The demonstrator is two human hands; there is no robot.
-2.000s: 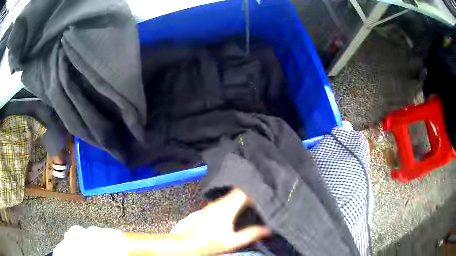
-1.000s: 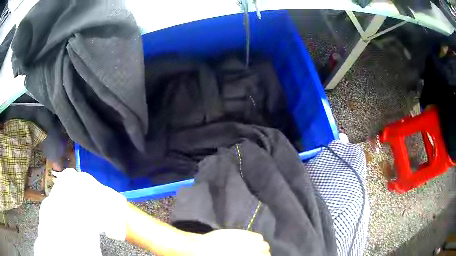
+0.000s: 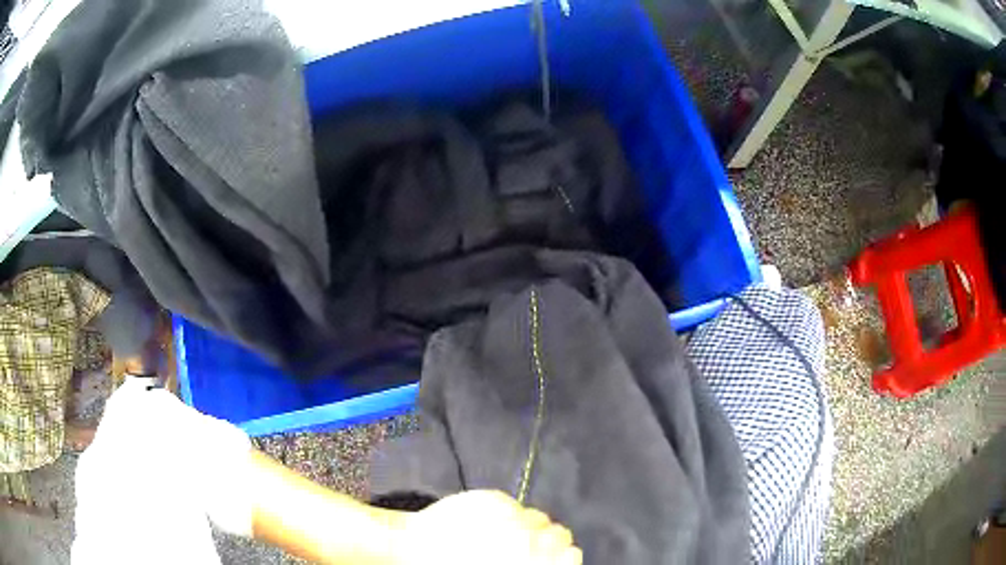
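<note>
A dark grey garment (image 3: pixel 607 408) lies over my lap and the near rim of a blue bin (image 3: pixel 689 166). A yellowish zipper line (image 3: pixel 539 386) runs down it, almost straight. My left hand (image 3: pixel 485 535) comes in from the left at the bottom edge, fingers closed on the garment at the lower end of the zipper line. A dark opening in the cloth shows beside the wrist. My right hand is not in view.
More dark garments (image 3: pixel 430 199) lie in the bin. Grey cloth (image 3: pixel 210 166) hangs from the white table (image 3: pixel 375 24) at left. A checked apron (image 3: pixel 761 386), red stool (image 3: pixel 894 320) and table leg (image 3: pixel 789 105) are at right. A person's yellow-checked clothing (image 3: pixel 39 364) shows at left.
My left hand was spread at the garment and has closed on it. The front cloth has been drawn flatter, and the zipper line now runs longer and straighter.
</note>
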